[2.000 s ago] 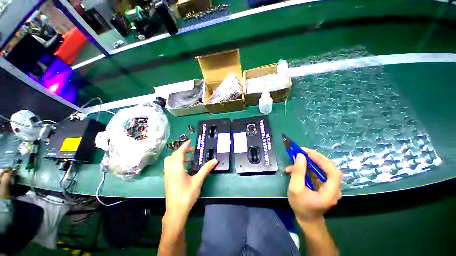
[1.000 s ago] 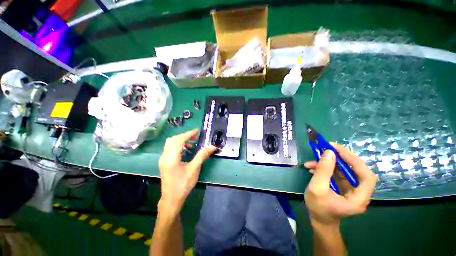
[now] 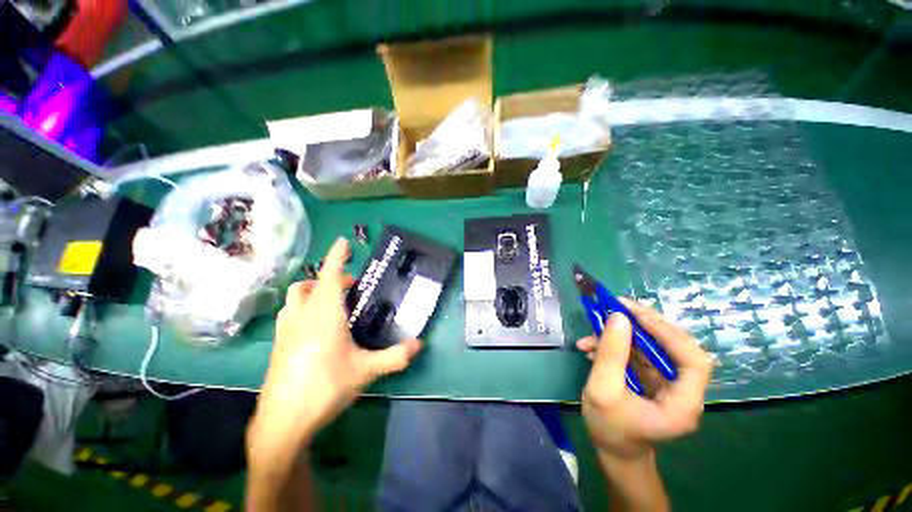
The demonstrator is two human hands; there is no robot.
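The left black fixture [image 3: 403, 290] lies askew on the bench, its top leaning right. My left hand [image 3: 325, 335] is at its lower left side, fingers spread, thumb at the bottom edge; a firm hold does not show. The right black fixture [image 3: 513, 282] lies straight beside it, a gap between them. Its upper recess shows a pale-rimmed frame, its lower one a dark shiny part. My right hand [image 3: 648, 385] holds blue-handled side cutters [image 3: 628, 338], jaws pointing up left, right of this fixture. Small dark housings [image 3: 361, 233] lie left of the fixtures, partly hidden by my left hand.
A clear bag of coppery-dark parts [image 3: 225, 290] lies at left, beside a black box with a yellow label [image 3: 85, 245]. Open cardboard boxes [image 3: 445, 185] with clear bags stand behind the fixtures. A white squeeze bottle [image 3: 544, 182] stands before them. A clear blister tray [image 3: 745, 240] lies right.
The left fixture has turned clockwise and moved apart from the right one. My left thumb has left its lower recess, and the hand has opened wider. My right hand still holds the cutters.
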